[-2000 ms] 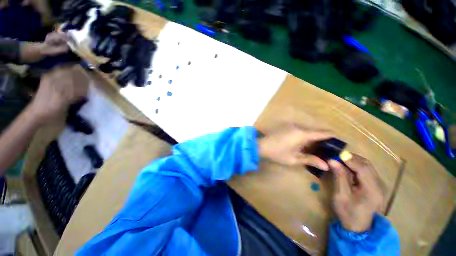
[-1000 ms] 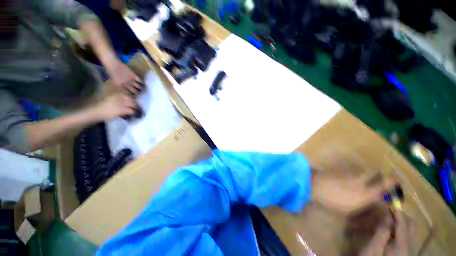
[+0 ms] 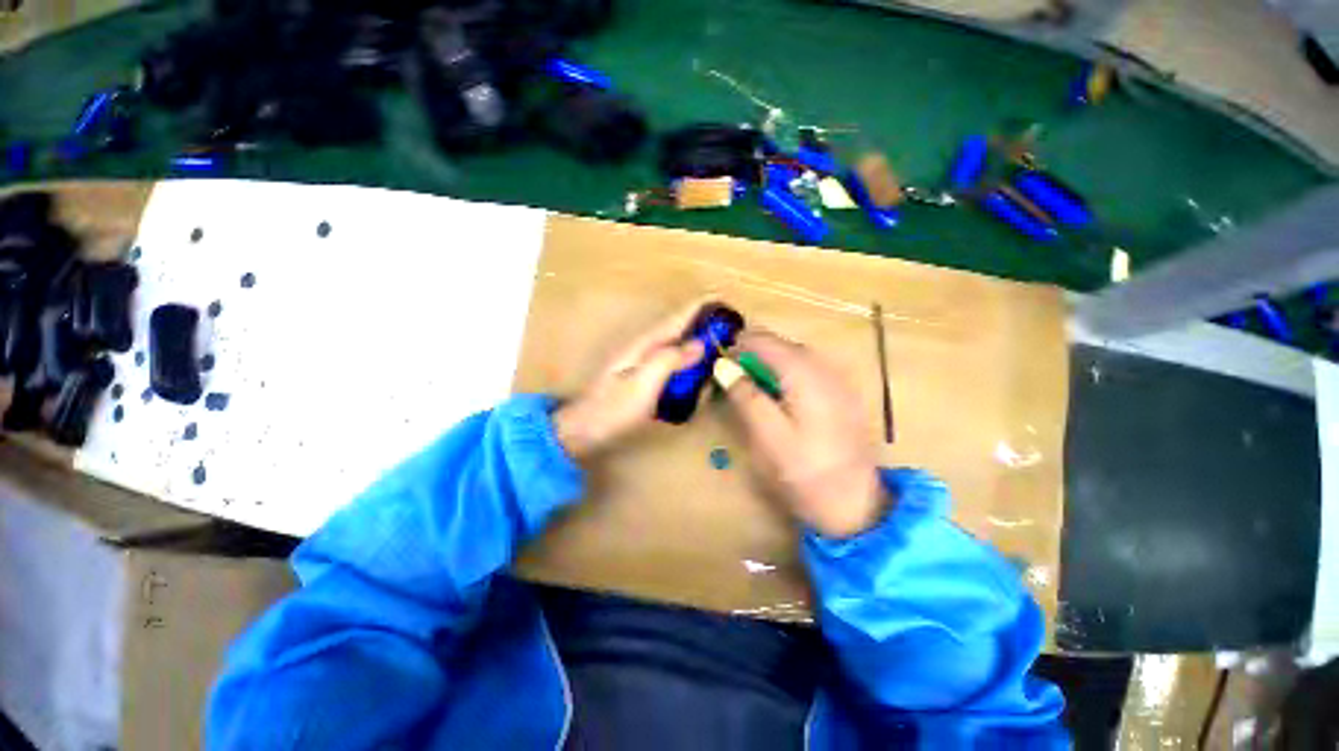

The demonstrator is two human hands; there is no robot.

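Observation:
My left hand [image 3: 629,393] holds a black plastic housing [image 3: 679,401], tilted, above the brown cardboard mat [image 3: 962,374]. A bright blue cell [image 3: 712,333] shows in the housing's open side. My right hand [image 3: 808,430] is at the housing's right side, with a green circuit board [image 3: 761,374] between its fingers. A cream-yellow piece [image 3: 730,371] sits at a right fingertip. The contact between fingers, board and wires is partly hidden and blurred.
A thin dark rod [image 3: 884,373] and a small round dot [image 3: 720,458] lie on the mat. At left, a white sheet [image 3: 397,352] bears dots and one black housing [image 3: 175,354], beside grouped housings [image 3: 103,304]. Blue cells [image 3: 795,204] and black parts lie on the green belt [image 3: 925,118].
The view has swung right; the other worker's hands and most of the carton have left the picture. My hands now appear mid-picture, and a green board shows at my right fingers.

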